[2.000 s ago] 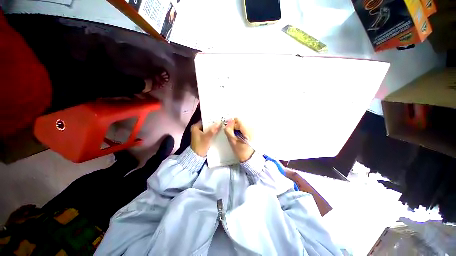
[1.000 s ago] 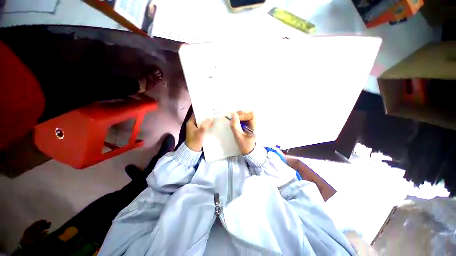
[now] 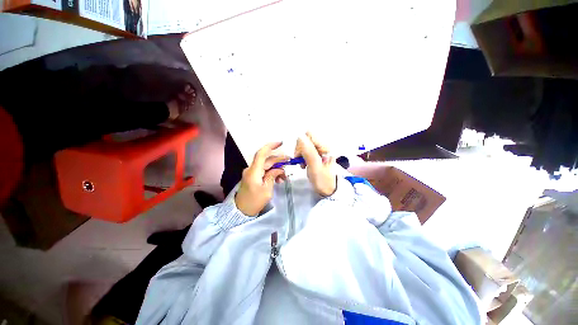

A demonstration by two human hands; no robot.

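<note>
The open record book (image 3: 329, 76) lies in front of me, its white pages overexposed, with a few faint marks near the left edge and a thin reddish rim. My left hand (image 3: 258, 181) holds one end of a blue pen (image 3: 288, 163) between its fingers, off the book's lower edge. My right hand (image 3: 317, 166) holds the other end of the pen. The pen lies roughly level between both hands, above my lap.
An orange-red stool (image 3: 114, 178) stands at the left, with a person's dark-clothed limb behind it. A printed product box (image 3: 76, 14) lies on the table at the upper left. Open brown cartons stand at the upper right (image 3: 507, 38) and below right (image 3: 405, 193). Clear plastic (image 3: 551, 266) is at the lower right.
Both hands have moved off the page towards my body, and my left hand now also holds the pen. The view has shifted, so the phone and the yellow-green strip are out of sight.
</note>
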